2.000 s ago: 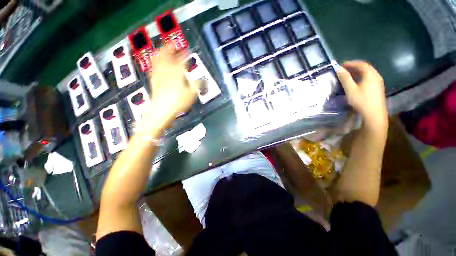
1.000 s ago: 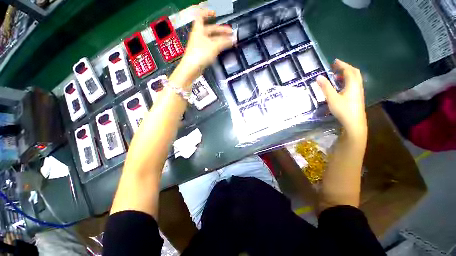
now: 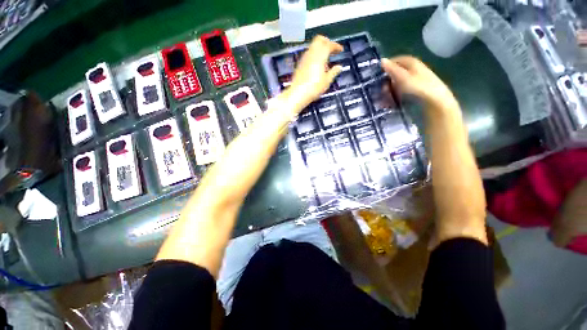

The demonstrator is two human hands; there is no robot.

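The lens tray (image 3: 344, 140), a grid of black-edged squares, lies in front of me. Glare and clear wrinkled plastic show at its lower end. My left hand (image 3: 316, 69) is over its upper left part, thumb and finger apart, with nothing visible between them. My right hand (image 3: 415, 78) is at its upper right edge, fingers bent; whether they grip anything is unclear. The clear phone tray (image 3: 138, 207) is at left. It holds several white-backed phones (image 3: 170, 153) and two red fronts facing up (image 3: 220, 59). My left forearm partly covers its right end.
A white cylinder (image 3: 450, 29) stands at the back right, near a small white bottle (image 3: 293, 19). A white paper piece (image 3: 38, 205) lies far left. Yellow scraps (image 3: 380, 233) are in a box below the bench. A person's red sleeve (image 3: 547, 196) is at right.
My left hand has moved right over the lens tray's upper part. My right hand has moved up along its right edge. The view has shifted, and more of the white cylinder shows.
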